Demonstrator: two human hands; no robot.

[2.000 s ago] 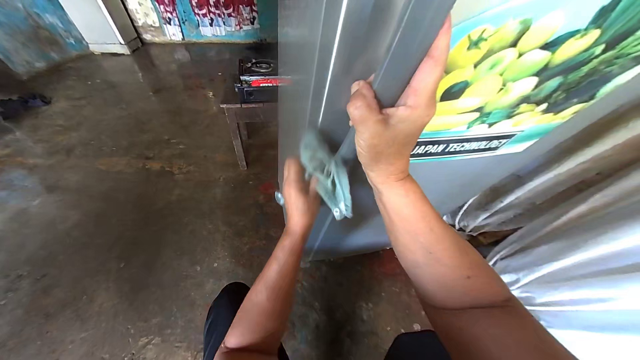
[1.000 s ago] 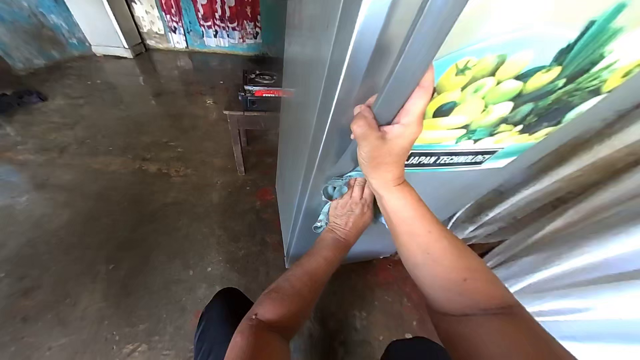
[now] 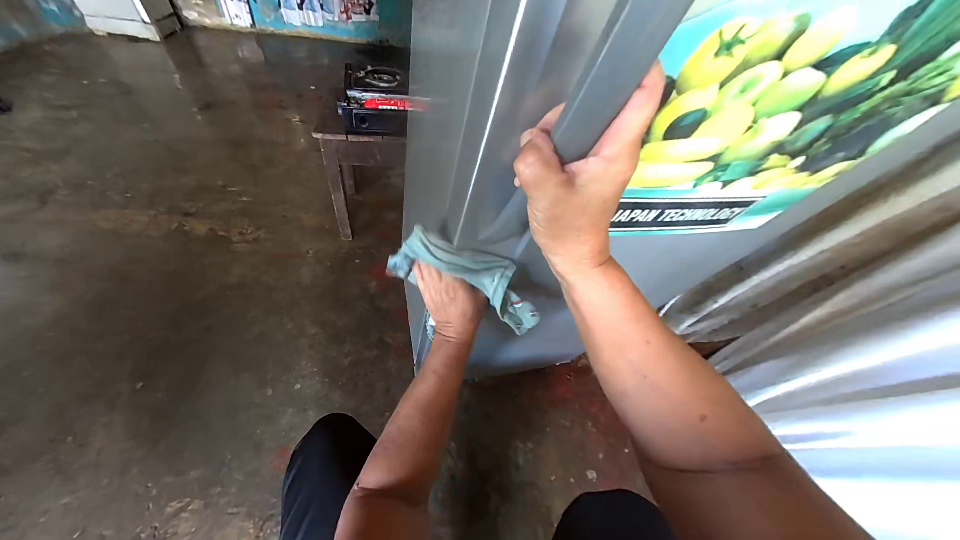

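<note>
A grey refrigerator (image 3: 540, 322) stands before me, with a sticker of fruit and vegetables (image 3: 750, 112) on its front. My right hand (image 3: 585, 180) grips the grey vertical edge of the refrigerator door (image 3: 622, 67), thumb on the left side and fingers wrapped behind. Lower and to the left, my left hand (image 3: 450, 300) has a light green-blue cloth (image 3: 465, 259) over its fingers, against the lower part of the refrigerator near its left edge. The cloth is partly blurred and one end hangs to the right; my left fingertips are hidden under it.
Left of the refrigerator, a black portable gas stove (image 3: 375, 97) sits on a low wooden table (image 3: 337, 150). Silvery curtain fabric (image 3: 847, 300) hangs close at the right. A white cabinet (image 3: 127, 16) stands at the far wall. The floor (image 3: 187, 300) is stained, shiny concrete.
My left hand and the cloth have moved left from close under my right hand, and the cloth is more spread out. My right hand keeps its hold on the door edge.
</note>
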